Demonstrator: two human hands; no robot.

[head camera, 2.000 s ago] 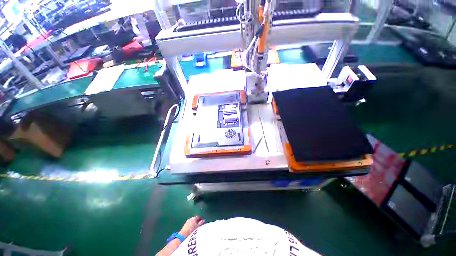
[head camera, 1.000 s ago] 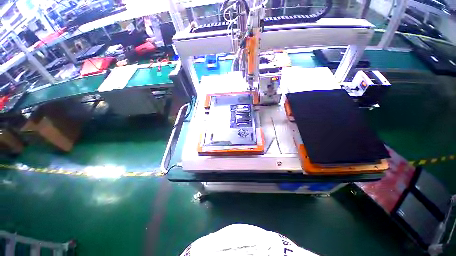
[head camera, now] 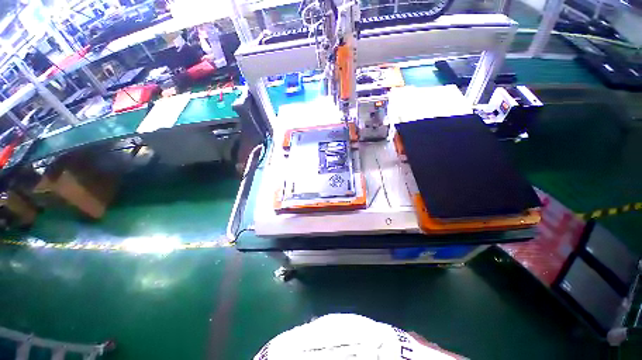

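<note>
A grey-silver laptop (head camera: 303,169) lies bottom side up in the left orange-edged fixture (head camera: 320,207) on the machine's white table. Its dark recess and a round fan grille show. A large matte black pad or cover (head camera: 464,169) lies on the right-hand orange fixture (head camera: 479,225). The screw machine's moving head (head camera: 345,74), with an orange part, stands at the rear corner of the left fixture. Neither of my hands is in view; only my white top shows at the bottom edge.
The white gantry (head camera: 422,43) spans the table's back. A small white-black box (head camera: 508,111) stands beside the machine. A red-white trolley (head camera: 545,242) carrying dark slabs is at the lower right. A green workbench (head camera: 84,131) runs left. A cardboard box (head camera: 81,193) is beneath it.
My left hand, with its blue wristband, has gone out of view at the bottom. The machine's head has moved left toward the left fixture. The view has shifted slightly.
</note>
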